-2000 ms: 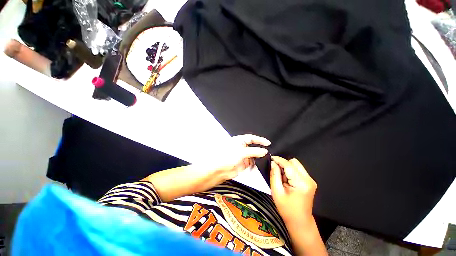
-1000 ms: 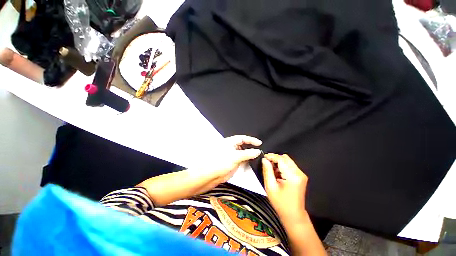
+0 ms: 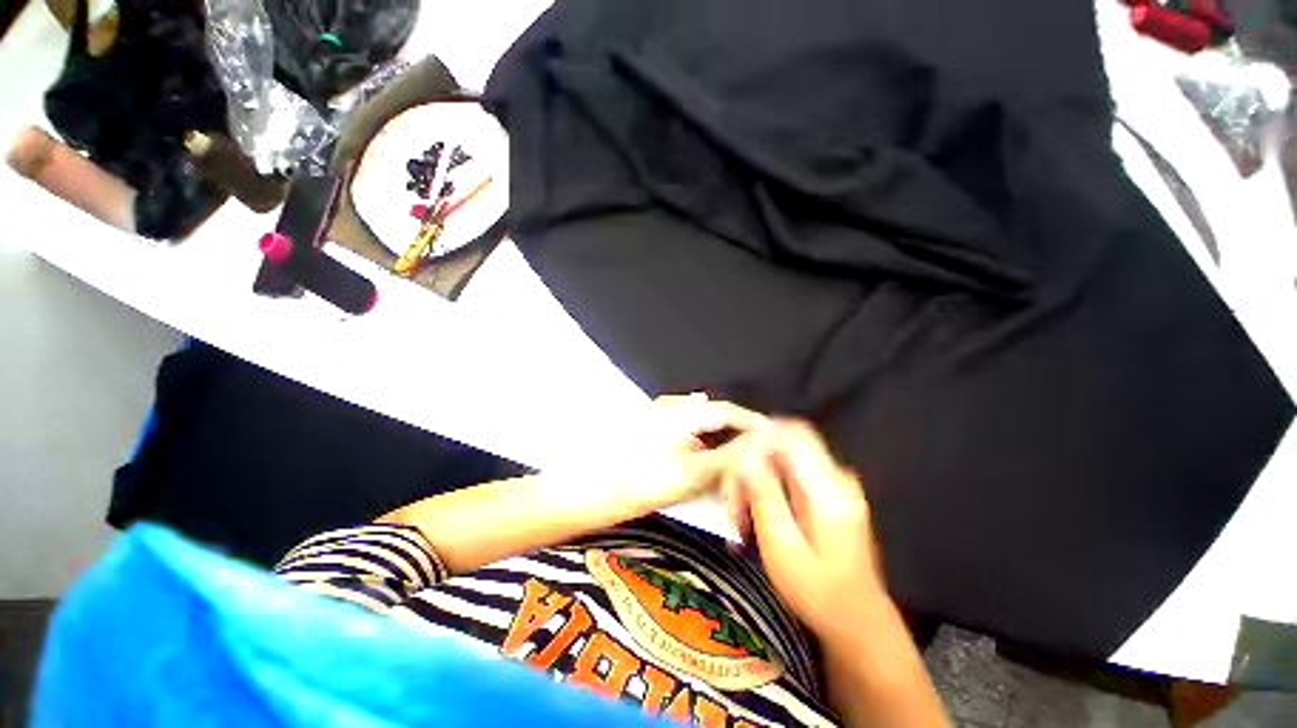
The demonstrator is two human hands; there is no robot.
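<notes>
The large black cloth (image 3: 683,285) lies over the white tabletop, with bunched folds in its upper middle. My left hand (image 3: 647,448) is at the cloth's near left edge, its fingertips closed on that edge. My right hand (image 3: 799,505) is blurred and overlaps my left fingertips from the right. The right fingers look bent, and what they hold cannot be seen. No needle or thread can be made out. The spot where the fingertips meet the cloth is mostly hidden by the right hand.
A white dish (image 3: 373,213) with small dark pieces and a yellow-orange tool (image 3: 421,245) sits left of the cloth. Nearby are a black cone (image 3: 334,280), an olive-brown spool (image 3: 235,171), a pinkish roll (image 3: 74,177) and clear plastic (image 3: 270,114). Red spools (image 3: 1173,24) lie far right.
My right hand has moved left and up over my left fingertips and is blurred. The left hand stays at the cloth edge. The view has shifted slightly.
</notes>
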